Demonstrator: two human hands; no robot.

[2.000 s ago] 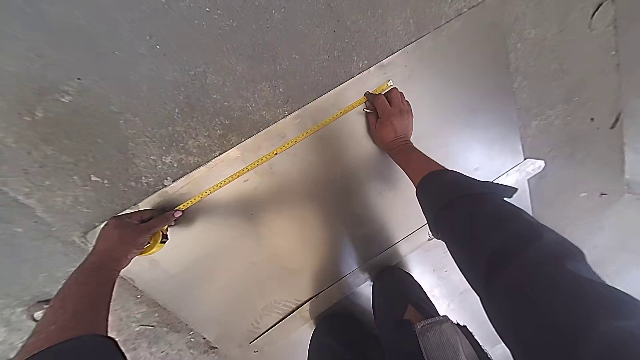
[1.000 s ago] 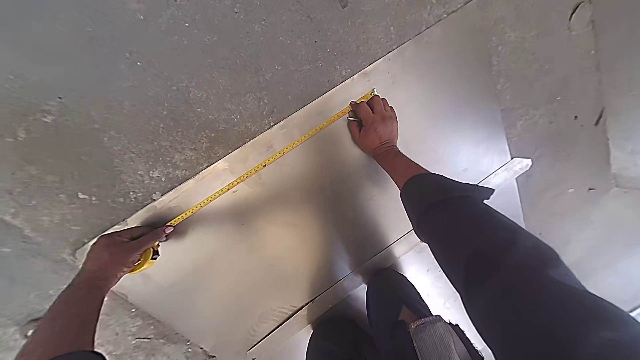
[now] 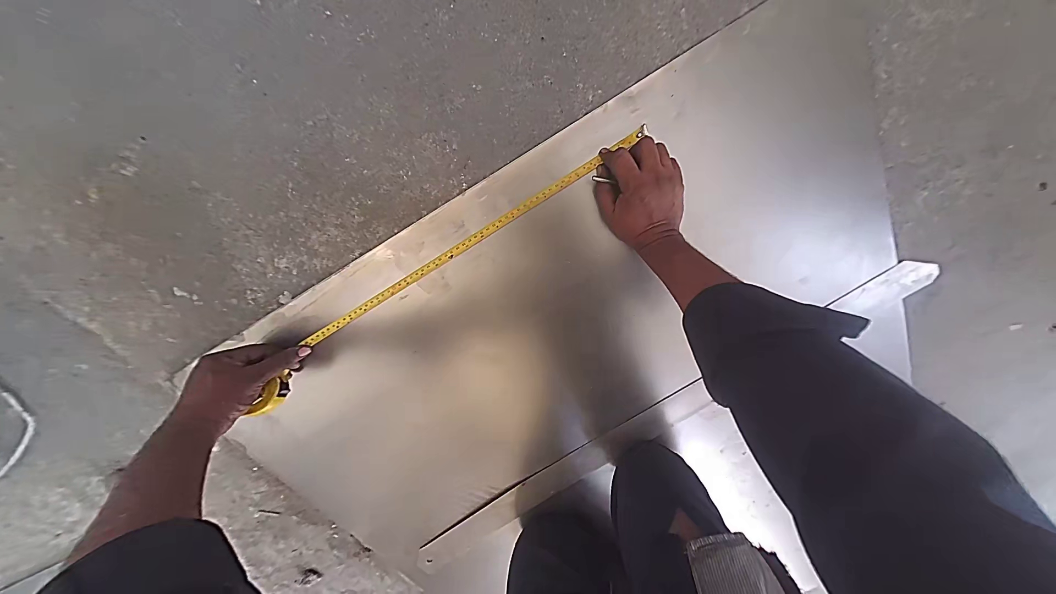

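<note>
A yellow tape measure [image 3: 450, 254] is drawn out across a shiny metal sheet [image 3: 429, 388], running slantwise beside the sheet's far edge. My left hand [image 3: 227, 384] grips its yellow case at the sheet's left corner, the thumb by the blade. Near the hooked end of the blade, my right hand [image 3: 643, 190] presses the tape with its fingers. A thin, pale, pencil-like piece [image 3: 605, 179] sticks out between the fingers of that hand; most of it is hidden.
The sheet lies on a rough concrete floor [image 3: 247, 165]. A long flat metal strip [image 3: 895, 282] crosses it on the near side, partly under my right sleeve. My knees [image 3: 652, 495] are at the bottom edge. A pale curved line [image 3: 25, 429] shows on the floor at far left.
</note>
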